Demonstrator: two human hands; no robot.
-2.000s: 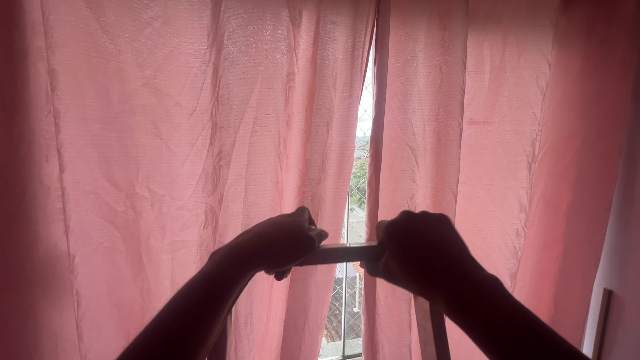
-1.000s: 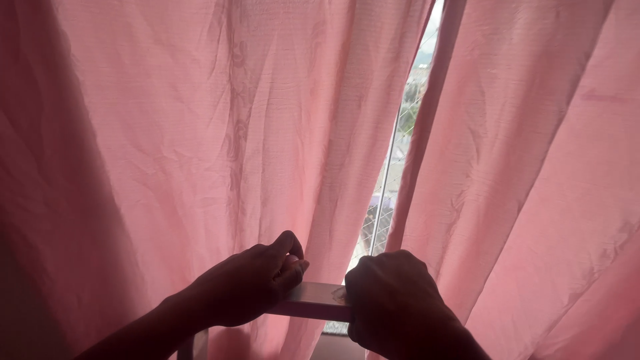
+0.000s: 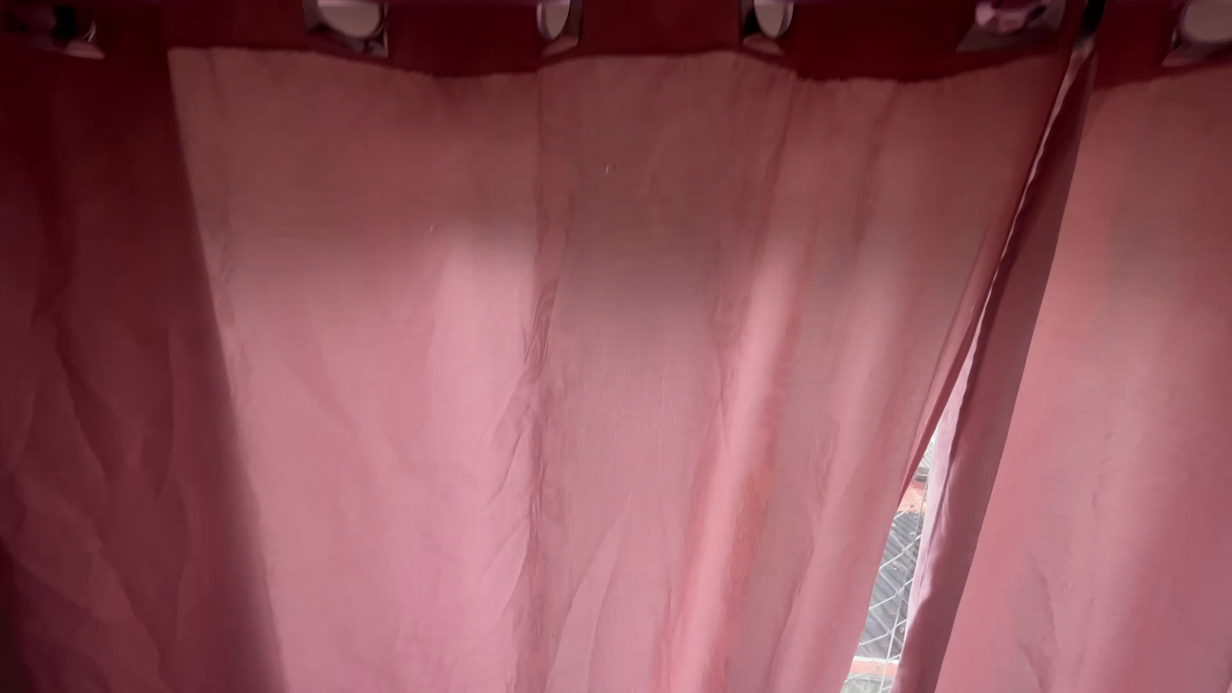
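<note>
Neither my left hand nor my right hand shows in the head view, so what they hold or touch is hidden. A pink curtain panel hangs across most of the view, backlit, with a darker red band along its top. To its right hangs a second pink curtain panel. Metal-look eyelets line the top edge, one of them a curtain eyelet at the upper left.
Between the panels is a narrow gap, wider toward the bottom. Through it show window netting and part of a roof outside. The far left of the curtain lies in shadow.
The view has tilted up to the curtain's top. Both hands, and the flat bar-like piece they held between them in the earlier frames, are out of view.
</note>
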